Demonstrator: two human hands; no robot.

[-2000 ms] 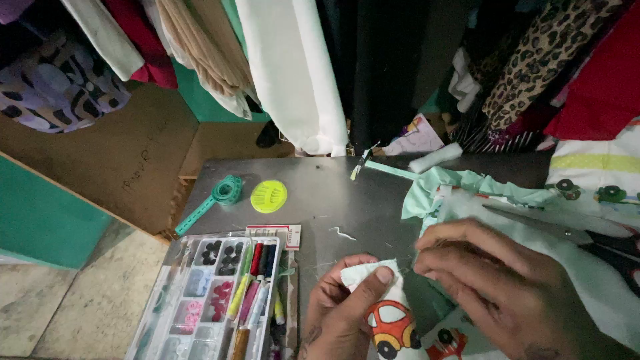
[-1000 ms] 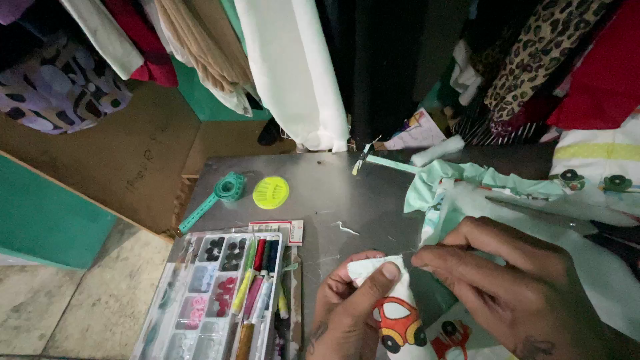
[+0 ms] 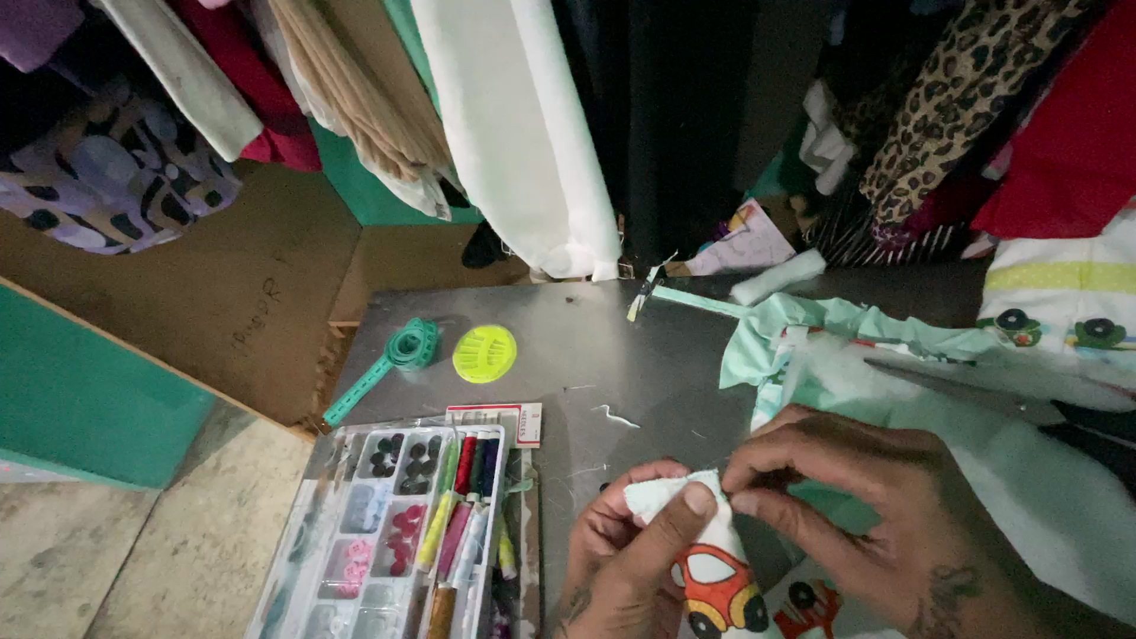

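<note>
My left hand (image 3: 635,555) pinches a folded piece of white fabric (image 3: 719,555) printed with an orange car, thumb on top near its upper edge. My right hand (image 3: 852,506) is at the fabric's upper right corner, thumb and index fingertips pressed together; what lies between them is too small to tell. Behind my right hand lies mint green fabric (image 3: 799,324) with white stuffing (image 3: 825,368). Scissors (image 3: 967,390) with dark handles rest on it. More car-print fabric (image 3: 803,603) lies beneath my hands.
On the dark table (image 3: 568,346) are a coiled green tape measure (image 3: 413,344), a yellow-green disc case (image 3: 485,354), a needle packet (image 3: 524,424) and a plastic box (image 3: 355,470) of buttons and thread spools. Thread scraps (image 3: 617,415) lie mid-table. Clothes (image 3: 524,133) hang behind.
My right hand has come in closer to the fabric's corner than two seconds ago. My left hand keeps its hold on the car-print fabric.
</note>
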